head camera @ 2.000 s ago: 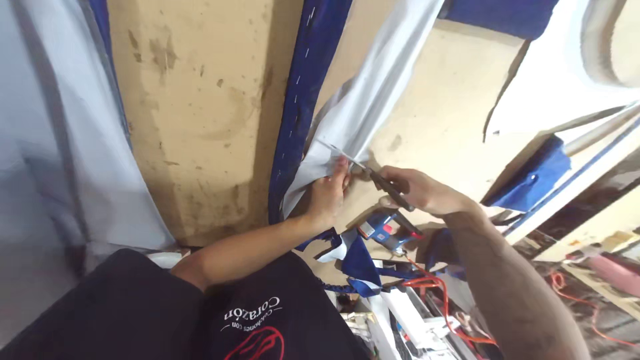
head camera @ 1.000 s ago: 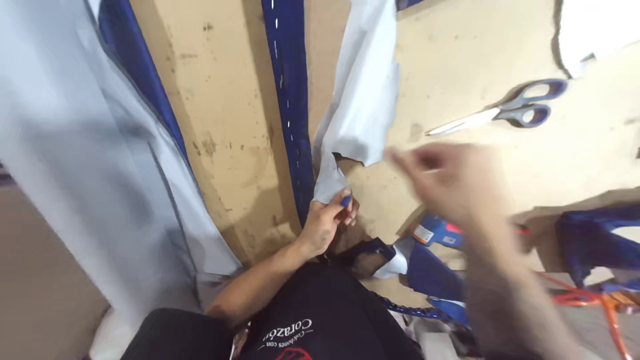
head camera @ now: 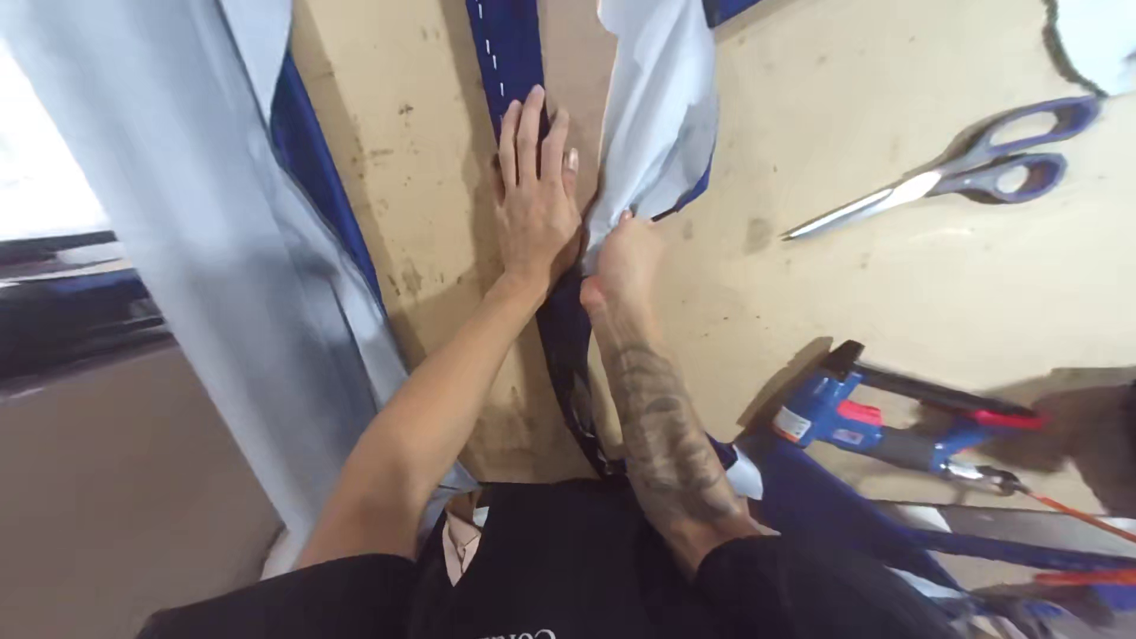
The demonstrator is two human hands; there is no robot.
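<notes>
My left hand (head camera: 536, 191) lies flat, fingers spread, over the blue fabric strip (head camera: 510, 53), which carries a line of pale staples or stitches. Just right of it, my right hand (head camera: 628, 253) is closed on the lower end of a light grey-white fabric (head camera: 661, 98), whose underside shows blue at the edge. Between the strip and that fabric runs a brown board or card (head camera: 572, 62). Scissors with dark blue handles (head camera: 941, 177) lie on the wooden surface to the right, apart from both hands. My right fingertips are partly hidden in the fabric.
A blue pneumatic stapler (head camera: 874, 422) with an orange hose (head camera: 1078, 515) lies at lower right on the wooden tabletop (head camera: 737, 302). Grey fabric (head camera: 240, 240) with blue beneath hangs along the left. Blue fabric scraps (head camera: 825, 497) lie near my right forearm.
The scissors, in my right hand two seconds ago, lay on the wood one second ago. My right hand has since taken hold of the light fabric, and my left hand has flattened onto the blue strip.
</notes>
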